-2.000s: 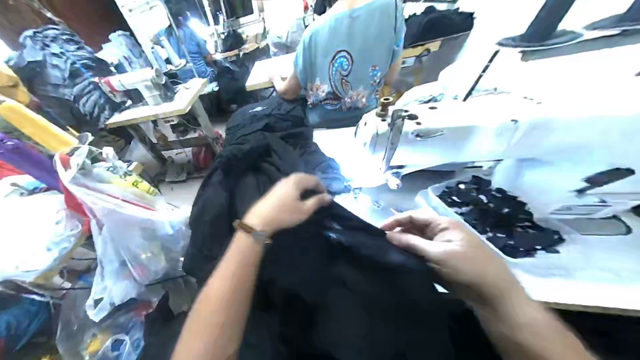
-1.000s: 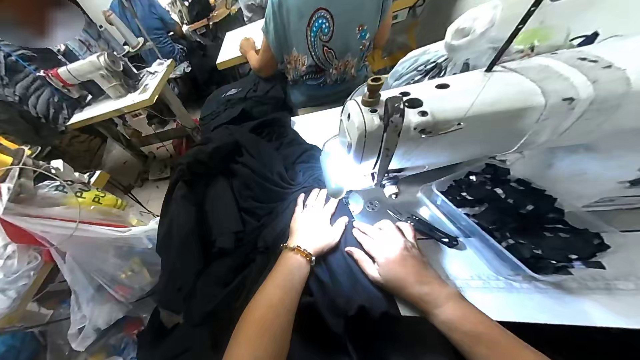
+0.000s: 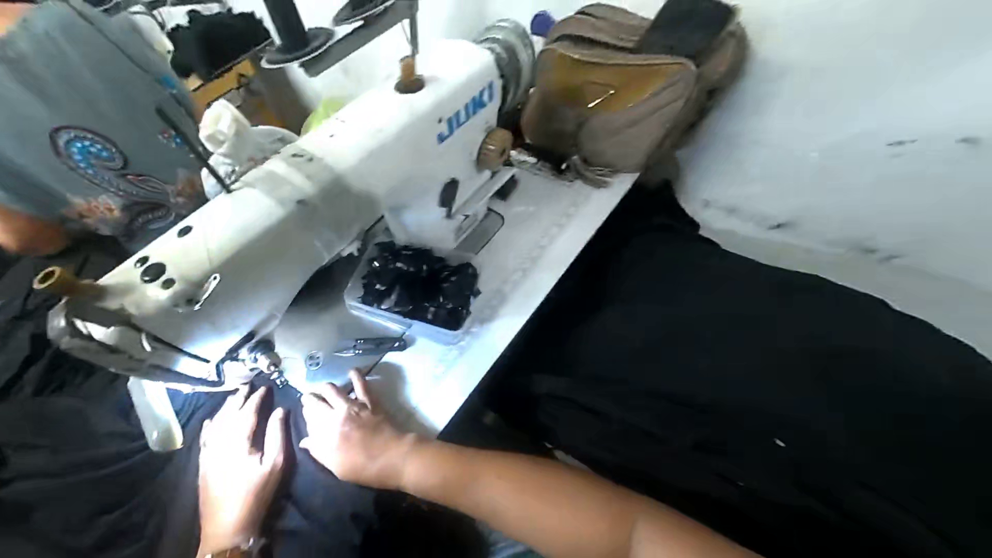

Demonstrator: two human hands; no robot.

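Observation:
Black fabric lies under the needle area of a white Juki sewing machine. My left hand rests flat on this fabric, left of and just in front of the presser foot. Close by on the right, my right hand presses on the cloth's edge with its fingertips near the foot. Neither hand is closed around anything. Behind my right hand, thread snips lie beside a round metal bobbin on the machine bed. The machine's lamp lights both hands brightly.
A clear plastic box of small black pieces stands on the white table. A brown backpack sits at its far end by the wall. More black cloth is heaped on the right. Another person is beyond the machine.
Two seconds ago my hands were apart over the cloth, with my left hand lifting it; now both lie close together at the presser foot. The view has swung to the right.

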